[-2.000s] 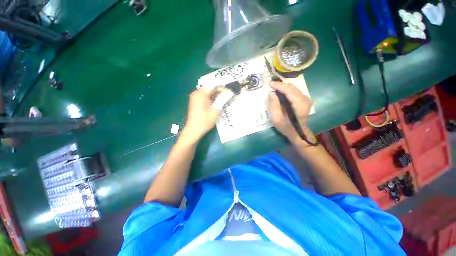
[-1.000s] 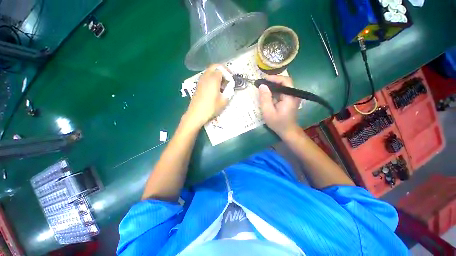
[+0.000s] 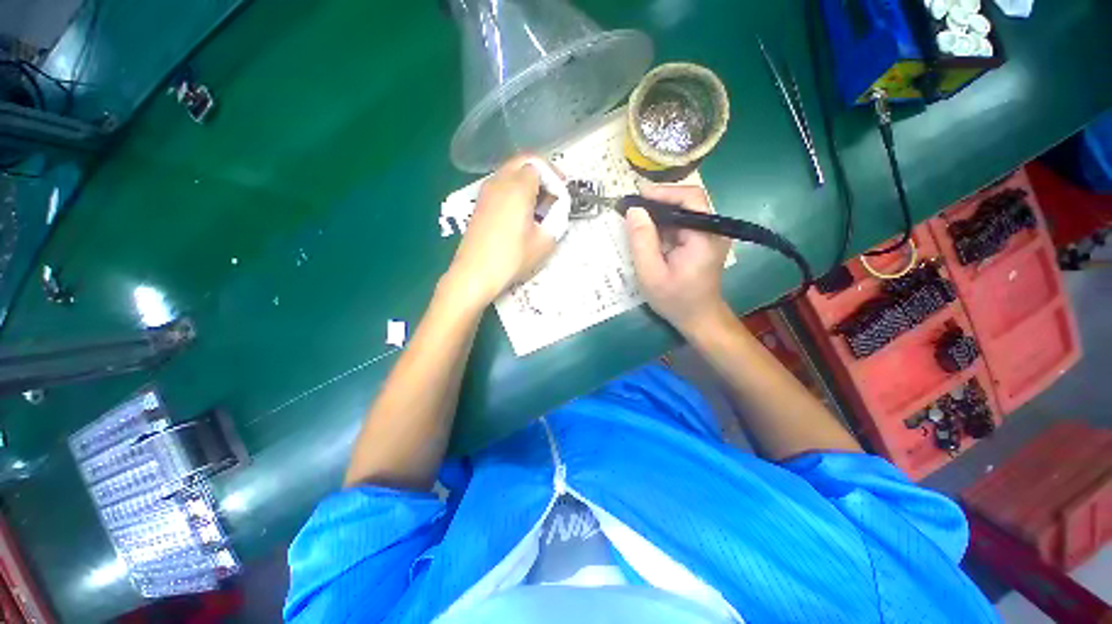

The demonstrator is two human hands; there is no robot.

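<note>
My right hand (image 3: 678,250) holds the black soldering iron (image 3: 689,218) like a pen, its tip pointing left. The tip meets a small dark and metallic assembly (image 3: 585,199) above the paper sheet (image 3: 567,296). My left hand (image 3: 506,232), with white coverings on its fingertips, holds the assembly from the left and hides part of it. A small white square module (image 3: 395,332) lies on the green bench near the end of the thin solder wire (image 3: 320,385).
A clear cone hood (image 3: 549,92) and a round yellow tub (image 3: 678,118) stand just beyond the hands. Tweezers (image 3: 798,122) and a blue soldering station (image 3: 868,55) are at right. A red parts bin (image 3: 1015,293) is below the bench edge. Clear blister trays (image 3: 146,494) are at left.
Since two seconds ago, my right hand has brought the iron down from upright to nearly flat, tip at the assembly. Over the last second both hands have hardly moved. Small units at far left have shifted leftwards.
</note>
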